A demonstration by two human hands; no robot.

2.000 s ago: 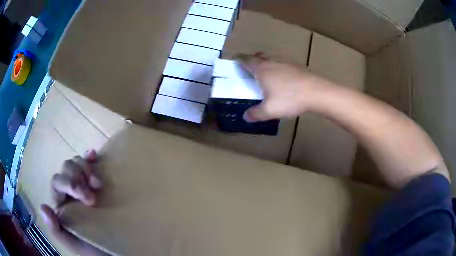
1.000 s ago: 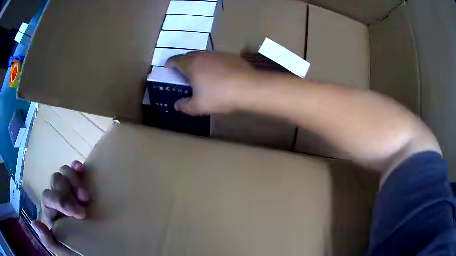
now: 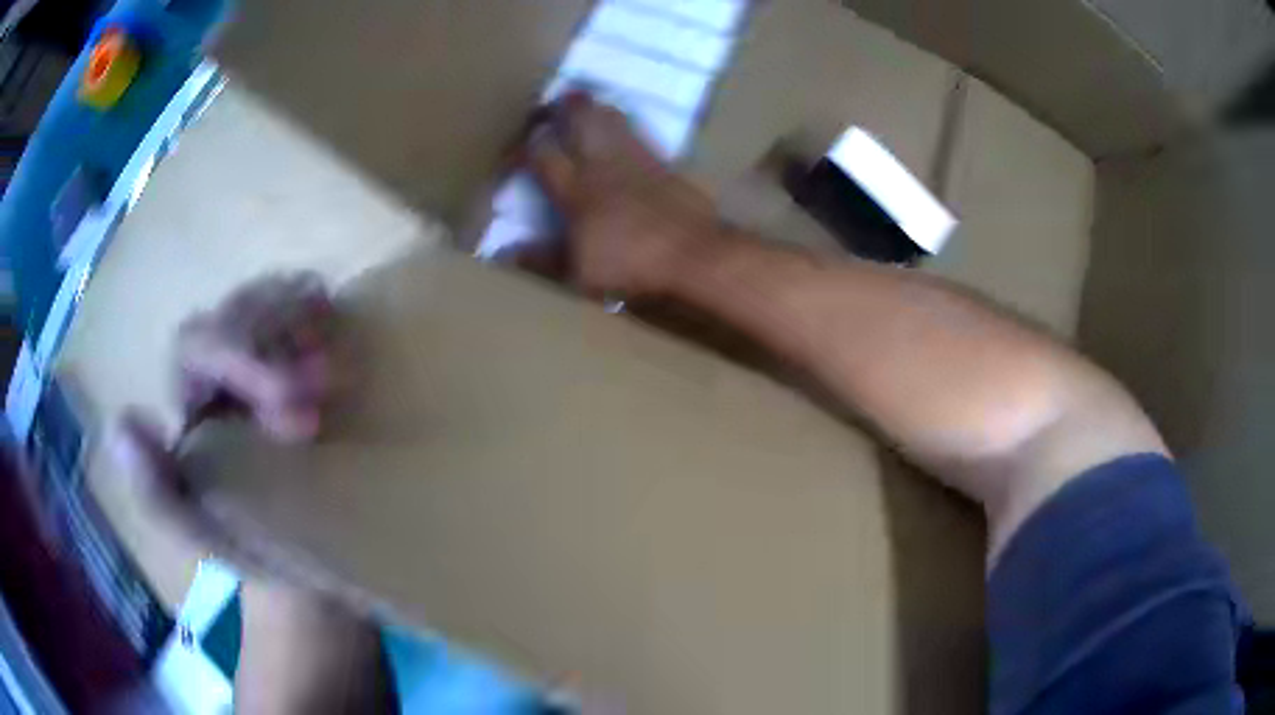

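The large open brown shipping carton (image 3: 1035, 300) holds a row of white-edged product boxes (image 3: 654, 59) along its left side. My right hand (image 3: 601, 182) is inside the carton at the near end of that row, fingers over the boxes; blur and the hand itself hide whether it grips one. A single product box (image 3: 884, 196), white side up and black face showing, lies apart at an angle on the carton floor. My left hand (image 3: 252, 370) holds the outer edge of the near carton flap (image 3: 587, 475), with its fingers curled over it.
A second flap (image 3: 385, 105) stands at the carton's left. A flat cardboard sheet (image 3: 182, 210) lies at left beside a pale rail (image 3: 105, 245). A yellow-orange tape roll (image 3: 109, 67) sits on the green surface beyond. Part of the wearer's arm and a teal surface show at the bottom.
The view has shifted and tilted. My right hand no longer shows the black-faced box it was placing at the row's near end. The near flap's outer edge has lifted with my left hand.
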